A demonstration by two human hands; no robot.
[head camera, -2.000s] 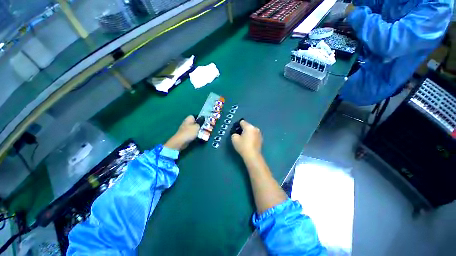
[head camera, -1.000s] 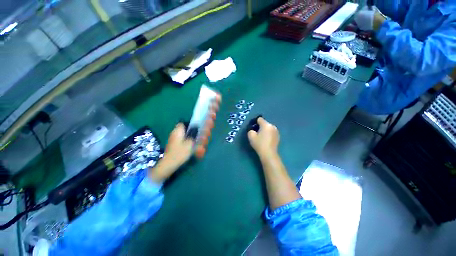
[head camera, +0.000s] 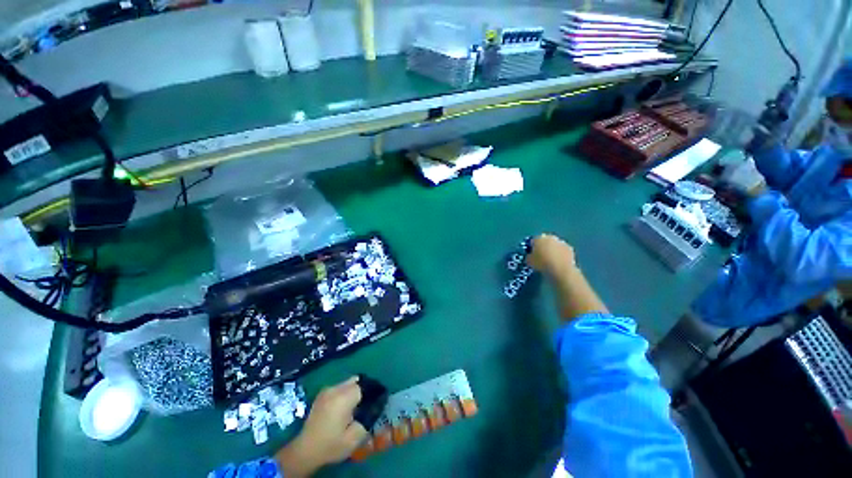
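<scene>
My left hand [head camera: 332, 425], with black on its fingertips, grips the left end of the assembly jig [head camera: 425, 401], a flat bar with a grey top and orange lower edge, in front of the parts tray. The jig's seats look empty, though blur hides detail. My right hand [head camera: 555, 258] is at the small finished pieces [head camera: 516, 280] on the green mat; its fingertips cover some, and I cannot tell if it holds one. The black parts tray [head camera: 411, 325] holds silver-white pieces [head camera: 360, 275] at right and smaller dark-and-silver pieces [head camera: 266, 341] at left.
The electric screwdriver [head camera: 266, 284] lies across the tray. A bag of screws [head camera: 173, 369] and a round white dish [head camera: 110, 408] are at left. Loose silver pieces [head camera: 266, 411] lie before the tray. White paper [head camera: 498, 181] is behind. A finned metal block [head camera: 671, 235] and another person [head camera: 785, 224] are at right.
The view has swung left. The jig has moved away from the finished pieces to the tray's front, in my left hand. The pieces, one row at first, then stood in two; my right hand is now over them.
</scene>
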